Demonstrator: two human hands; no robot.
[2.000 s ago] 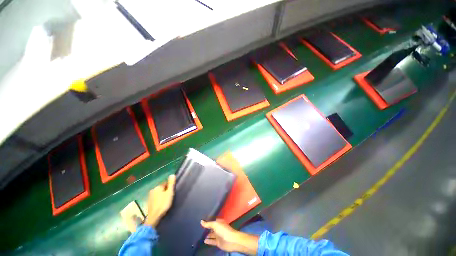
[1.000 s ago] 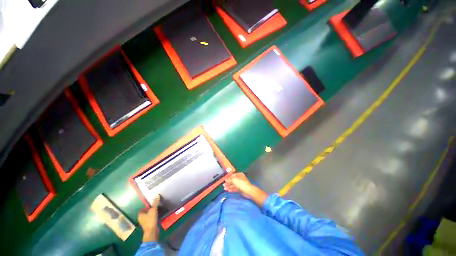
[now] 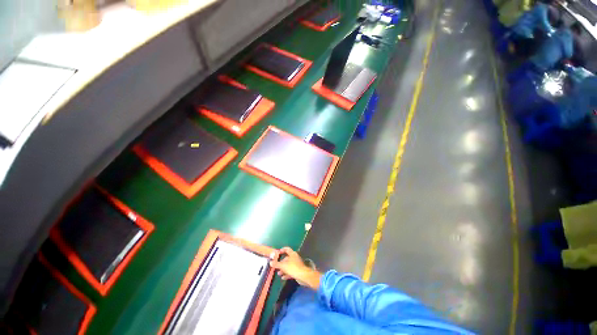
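A laptop point(image 3: 219, 294) lies underside up on an orange-red pad point(image 3: 222, 235) in front of me. Its cover looks silvery in the glare, with a dark strip along its left side, and its near end is cut off by the lower edge. My right hand point(image 3: 291, 265) is at the pad's far right corner, its fingertips close together at the laptop's edge. Whether they grip the laptop or the pad cannot be made out. My left hand is out of the picture.
A silvery laptop point(image 3: 291, 160) on a pad lies beyond, beside a small black item point(image 3: 321, 142). Several dark laptops on pads line the left. An open laptop point(image 3: 342, 62) stands farther off. A shelf point(image 3: 124, 39) overhangs the left. People in blue point(image 3: 553, 49) are at right.
Two seconds ago both hands held the laptop tilted above its pad; it then lay flat. The view has since swung right, and my left hand has left the picture. My right hand remains at the corner.
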